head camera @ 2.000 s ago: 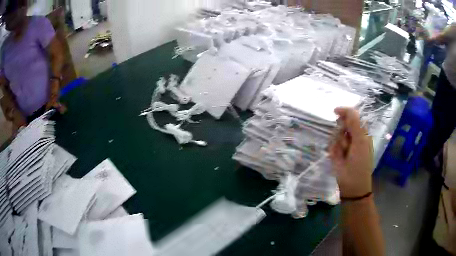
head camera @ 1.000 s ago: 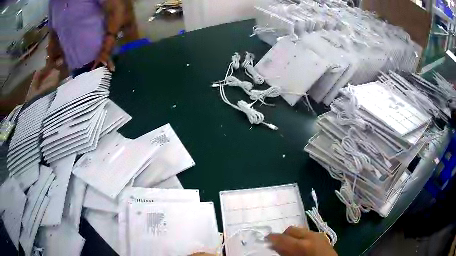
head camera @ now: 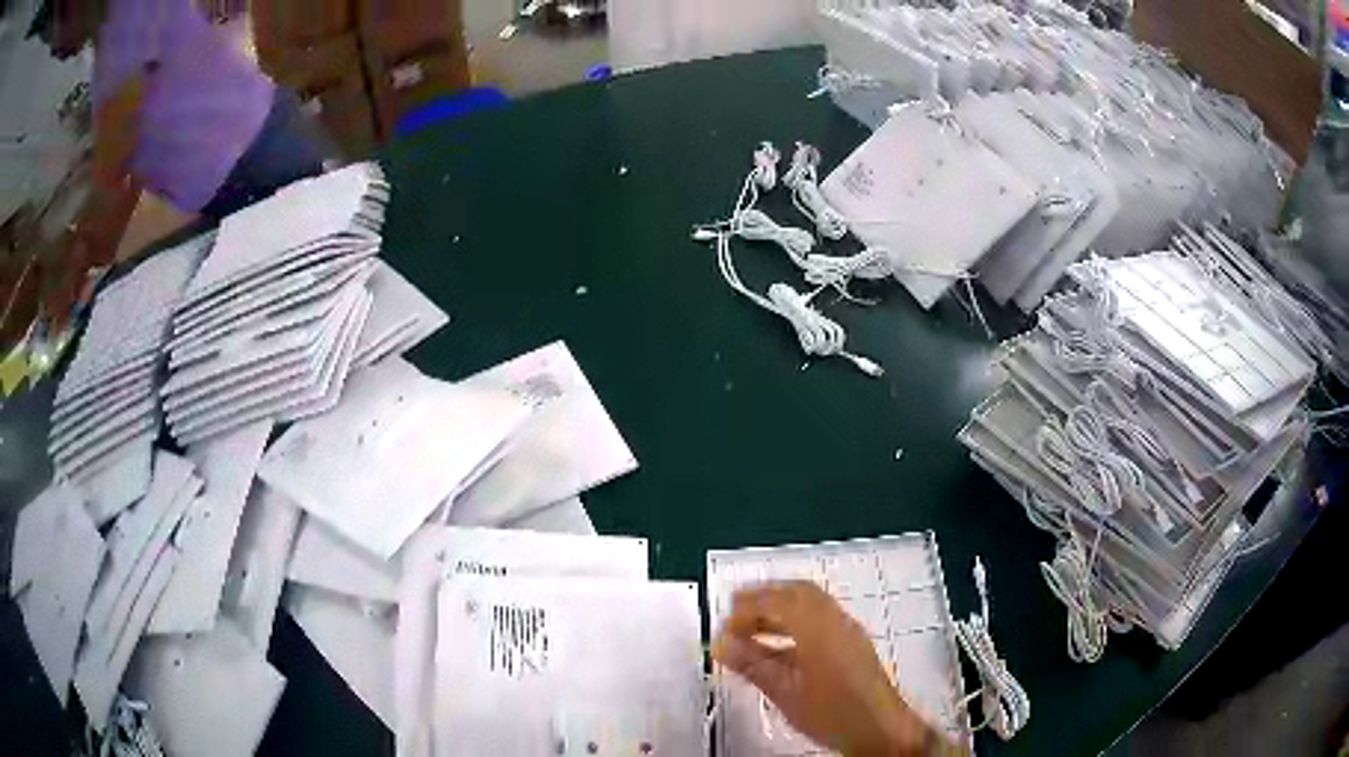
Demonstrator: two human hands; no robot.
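A white housing lies ribbed side up at the bottom centre, its lower edge cut off by the picture. My right hand is above its left part, fingers curled; whether they pinch anything is too blurred to tell. A white bundled cable lies along the housing's right edge, plug end pointing away from me. Just left of the housing, a white housing with black print lies smooth side up, overlapping another. My left hand is not in view.
Loose housings and slanting stacks fill the left. Cable bundles lie on the dark green table. A pile of cabled housings stands at right, with leaning rows behind. A person in purple is at far left.
The view has swung left and down to the near table. Since the second frame, my right hand has risen over the housing's left part, and my left hand's visible edge has left the picture.
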